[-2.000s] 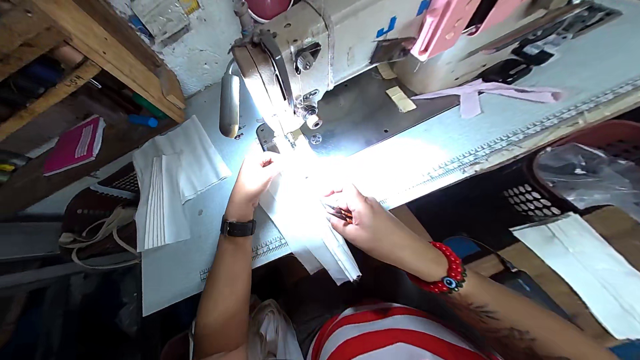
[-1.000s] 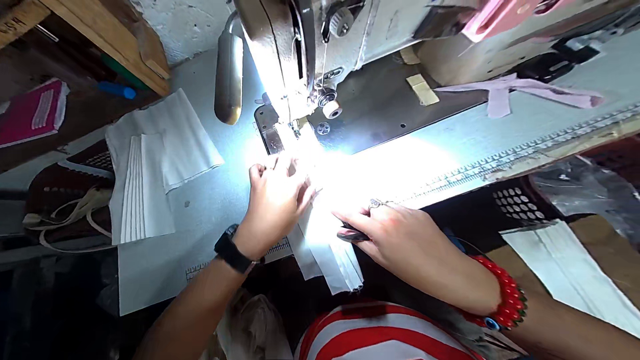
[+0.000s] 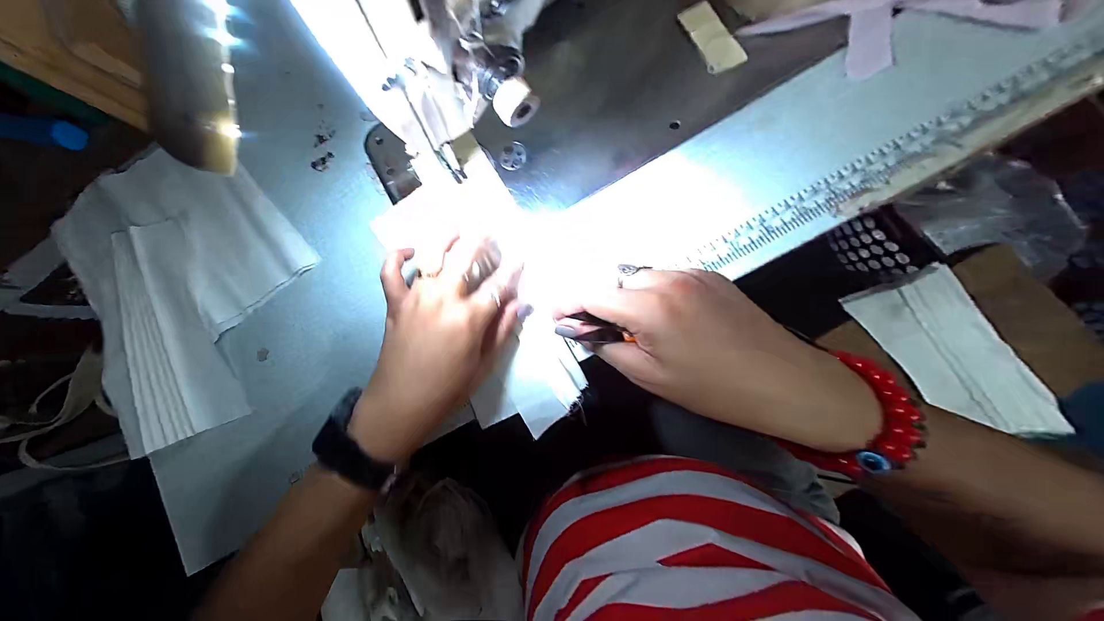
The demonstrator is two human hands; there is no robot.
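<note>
White fabric [image 3: 431,207] lies on the sewing machine bed under the presser foot [image 3: 453,164], and its layered ends hang over the table's front edge. My left hand [image 3: 444,323] rests on this fabric with its fingers spread, just in front of the foot. Beside it my right hand [image 3: 681,336] is closed around a small dark tool [image 3: 595,329], perhaps thread snips, and touches the fabric's right side. Glare from the machine lamp washes out the cloth between the hands.
Pleated white fabric pieces [image 3: 164,319] lie on the table at the left. A measuring tape [image 3: 776,220] runs along the front edge. Pink fabric strips [image 3: 871,34] and a cream scrap [image 3: 712,36] lie at the back. Another white piece [image 3: 957,345] is at the right, below table level.
The view has moved closer to the machine bed. My left hand has gone from pinched fingers near the presser foot to lying flatter on the fabric. The dark tool remains in my right hand.
</note>
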